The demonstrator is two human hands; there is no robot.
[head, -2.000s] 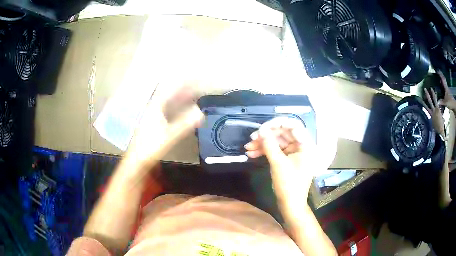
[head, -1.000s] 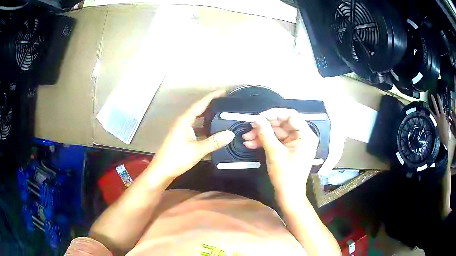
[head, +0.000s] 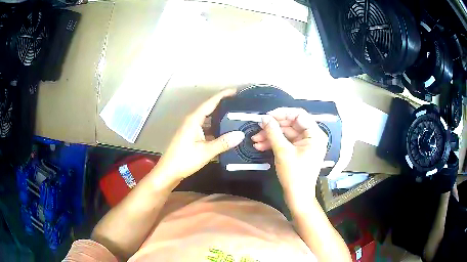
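A black fan base (head: 246, 166) lies underside up in front of me, its round drum head (head: 263, 92) behind it. White foot pads show on it: one low left (head: 248, 167), one at upper right (head: 325, 117) and part of one low right. Another pad (head: 243, 116) lies along the upper left edge. My left hand (head: 192, 146) holds the base's left end, thumb on the underside. My right hand (head: 294, 140) is over the middle, thumb and forefinger pinched at the right end of the upper left pad, which they partly hide.
A ruled white strip sheet (head: 134, 110) lies at left on brown cardboard (head: 66, 112). Black fans stand at left (head: 30, 41) and upper right (head: 368, 36); another fan (head: 427, 140) is at right beside a person's arm. Curled backing paper (head: 348, 148) and an open carton (head: 353, 192) are at right.
Since two seconds ago my left hand has come from the left onto the base, and a pad now shows at its upper left. In the last second the hands have barely moved.
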